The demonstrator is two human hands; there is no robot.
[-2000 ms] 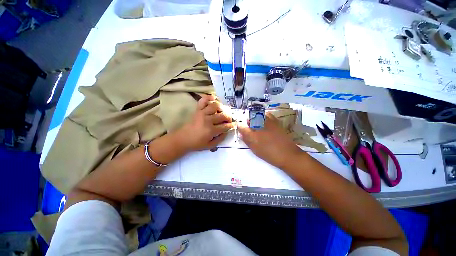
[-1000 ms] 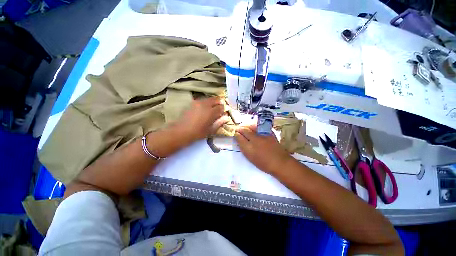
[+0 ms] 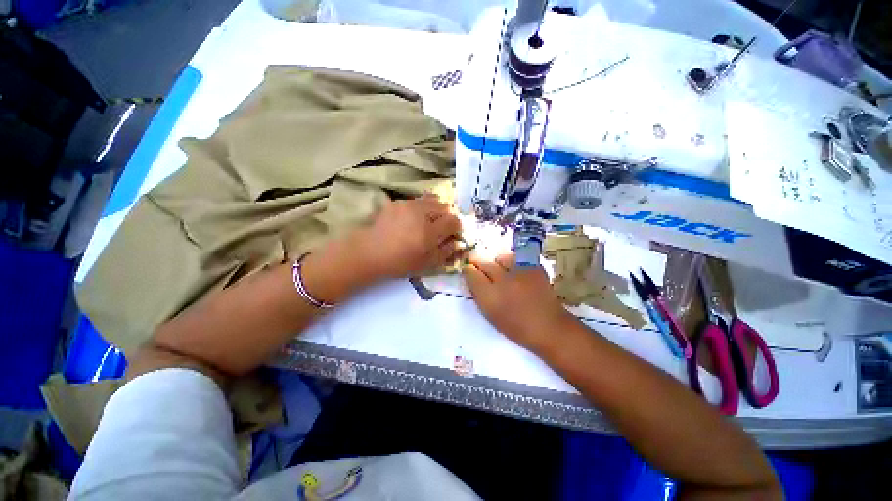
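Note:
The khaki garment piece [image 3: 303, 147] lies bunched on the table left of the needle, its right edge running to the lit needle area. My left hand [image 3: 416, 235] has its fingers on the cloth edge just left of the presser foot [image 3: 489, 217]. My right hand [image 3: 511, 294] is in front of the foot, its fingertips pinching the cloth edge close to my left fingertips. The blue-grey block [image 3: 529, 243] stands just above my right hand. The white sewing machine [image 3: 611, 127] stands behind both hands. The exact seam under the fingers is hidden.
Khaki scraps [image 3: 585, 274] lie right of the foot. Thread snips [image 3: 661, 313] and fabric shears [image 3: 729, 362] lie further right. A tape strip [image 3: 440, 386] runs along the front edge. A paper note [image 3: 782, 161] and metal pieces [image 3: 837, 155] lie on the machine.
The camera view has shifted, so the machine appears further right. My hands stay at the needle; my left hand has moved slightly along the cloth edge, nearer my right fingertips than one second ago.

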